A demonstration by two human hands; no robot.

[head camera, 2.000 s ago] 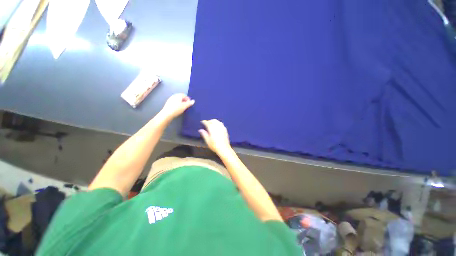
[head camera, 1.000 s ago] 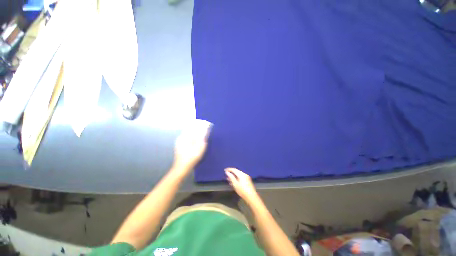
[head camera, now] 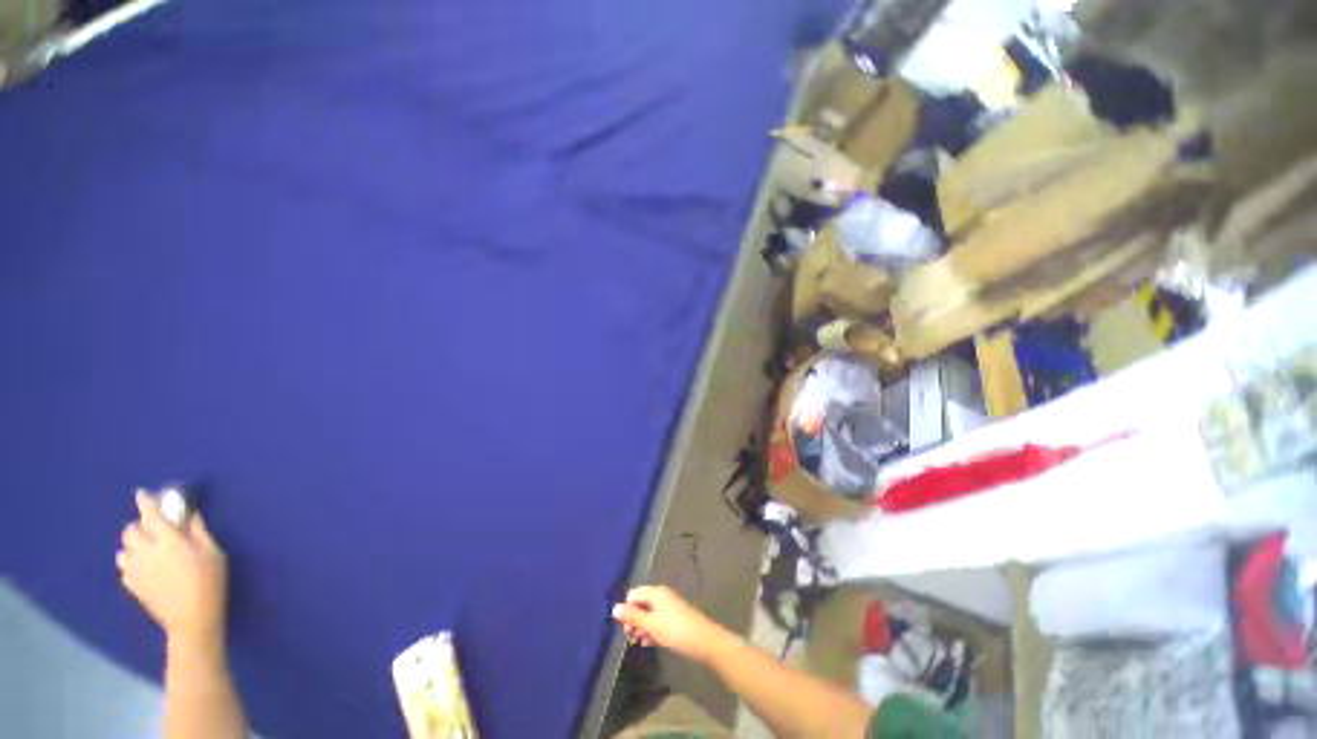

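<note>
The blue fabric (head camera: 390,332) covers most of the tabletop, smooth in the middle and wrinkled toward the top. My left hand (head camera: 174,575) is on the fabric at the lower left, its fingers around a small silver-grey round weight (head camera: 175,505), mostly hidden by the hand. A pale block weight (head camera: 433,690) lies on the fabric between my hands, cut off by the bottom of the picture. My right hand (head camera: 664,621) is at the fabric's near edge, its fingers curled together; whether they pinch the cloth is too blurred to tell.
Grey tabletop (head camera: 65,671) shows at the lower left. Beyond the table edge (head camera: 693,433) are cardboard boxes (head camera: 1062,195), plastic bags (head camera: 881,231) and dark scraps. A white surface with a red streak (head camera: 982,477) is at the right.
The view has swung toward the right side. The round weight and the block, earlier on bare tabletop, are now on the fabric. My left hand has taken hold of the round weight.
</note>
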